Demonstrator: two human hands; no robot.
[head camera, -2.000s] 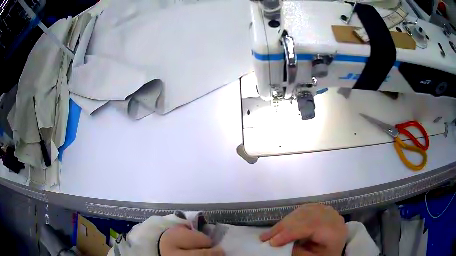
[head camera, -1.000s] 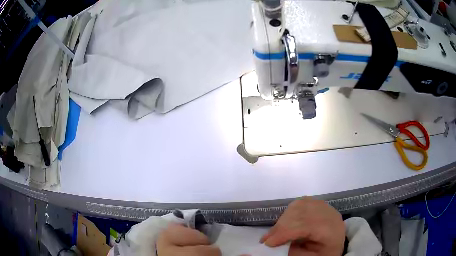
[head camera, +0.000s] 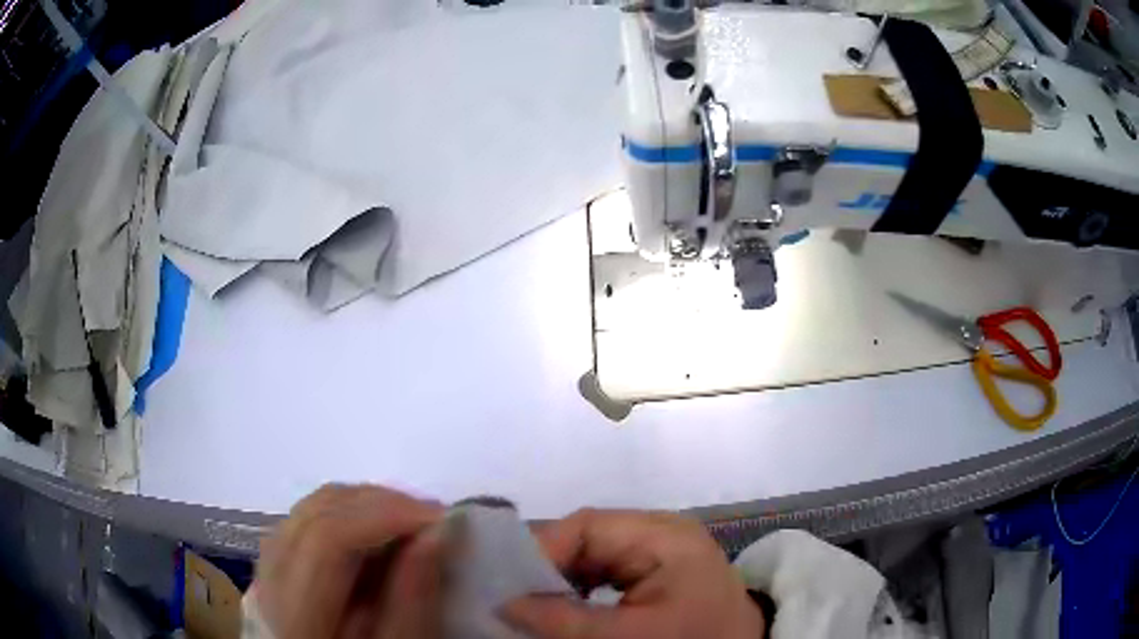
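Observation:
A small pale grey piece of cloth (head camera: 493, 568) is held between my two hands at the table's front edge, low in the picture. A darker bit shows at its top. My left hand (head camera: 350, 562) grips its left side and is blurred. My right hand (head camera: 643, 574) holds its right side, fingers bent over it. The lower parts of both hands are cut off by the picture's edge. The white sewing machine (head camera: 799, 125) stands beyond, its presser foot area (head camera: 685, 250) brightly lit with no cloth under it.
Scissors (head camera: 1014, 368) lie on the right of the machine bed (head camera: 799, 343). A large pale panel (head camera: 437, 125) spreads behind, with a curled corner. A bundle of cut pieces (head camera: 94, 275) hangs at the left over a blue piece (head camera: 162, 331). A measuring strip (head camera: 862, 512) runs along the front edge.
Both hands have moved up over the table's edge with the cloth. My right hand has shifted left, closer to my left hand. The cloth now stands more upright between them. The view has shifted slightly.

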